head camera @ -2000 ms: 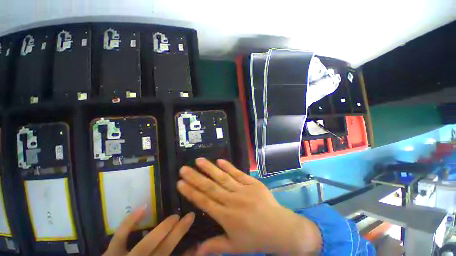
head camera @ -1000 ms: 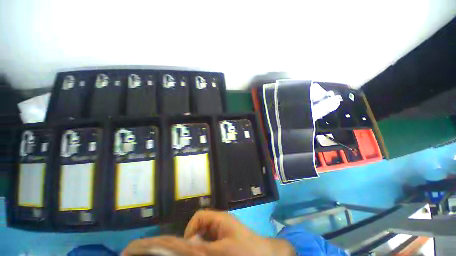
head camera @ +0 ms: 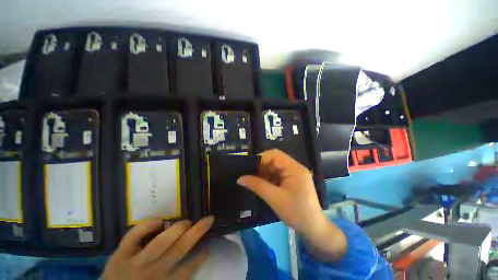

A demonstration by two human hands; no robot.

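My right hand (head camera: 284, 186) pinches the upper right side of a black film (head camera: 232, 183) between thumb and fingers. The film lies over the battery of the second phone from the right in the near tray (head camera: 194, 169); a thin yellow edge shows at its left and top. My left hand (head camera: 164, 246) rests at the tray's front edge, its fingertips near the film's lower left corner. The phone's white-green top part (head camera: 214, 128) is uncovered. The rightmost phone (head camera: 285, 131) has a black lower part, partly hidden by my right hand. Phones further left show white batteries (head camera: 154, 188).
A far tray (head camera: 150, 30) holds a row of phones with black lower parts. At the right, black film sheets (head camera: 334, 98) lie over a red-orange bin (head camera: 400, 146) with crumpled clear wrap (head camera: 369, 95). White paper (head camera: 12, 79) is at the far left. Machine frames stand at the lower right.
Both hands have come up from below the tray's front edge, and a black film now covers the battery of the second phone from the right. The view has shifted closer to the trays.
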